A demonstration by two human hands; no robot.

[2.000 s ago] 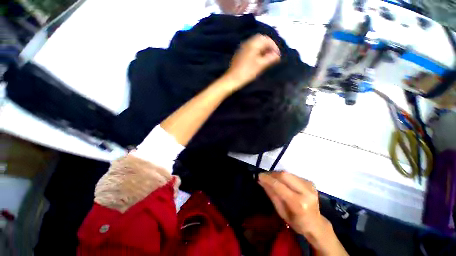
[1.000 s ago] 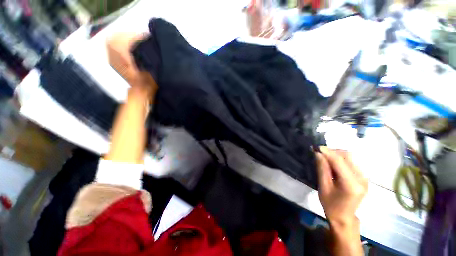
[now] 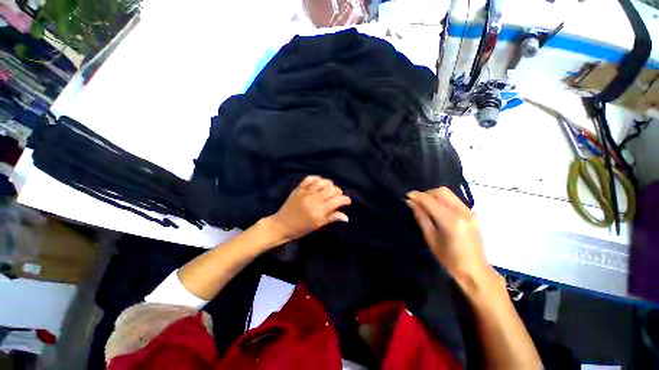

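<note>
The black garment piece lies bunched on the white table left of the needle and hangs over the front edge toward my lap. Its right part reaches under the presser foot of the lockstitch machine. My left hand is on the cloth near the table's front edge, fingers curled, gripping a fold. My right hand pinches the cloth between thumb and fingers, to the right of my left hand and below the presser foot. A bundle of black ties lies across the left table edge.
Shears with yellow-olive handles and small tools lie right of the machine head. A ribbed grey knob sits right of the foot. A purple box stands far right. An engraved scale runs along the front edge.
My left hand has come back right and down from the far left, and the lifted cloth now lies bunched on the table. My right hand has moved slightly left and still pinches cloth.
</note>
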